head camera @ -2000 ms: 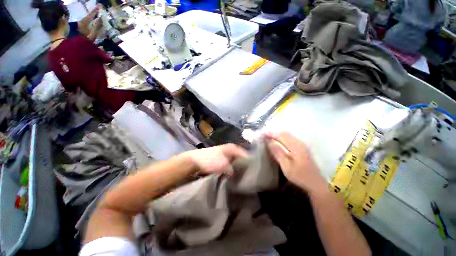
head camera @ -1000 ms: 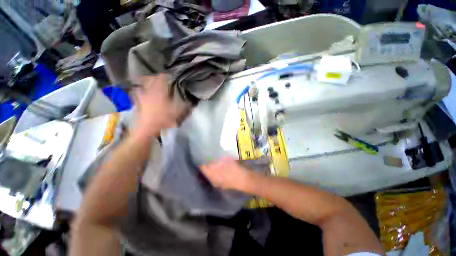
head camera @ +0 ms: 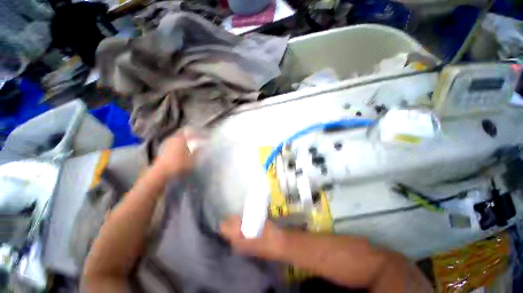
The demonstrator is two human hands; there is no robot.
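Observation:
A grey-brown garment piece hangs over the near edge of the white machine bed, below and between my hands. My left hand is blurred and lies on the cloth at the bed's left; its fingers look closed on the cloth. My right hand is at the cloth's right edge, partly behind the white machine lamp; its fingertips touch the cloth, but the grip is blurred. The needle area is right of my right hand, beside yellow tape. A heap of the same cloth lies behind my left hand.
The white lockstitch machine with its control panel fills the right. Thread snips and a black bracket lie at the table's right. A yellow packet is below the edge. A pale tub stands behind.
The view has swung from the left side to the machine. Since one second ago, my left hand has moved down and away from the heap. The heap is more spread out.

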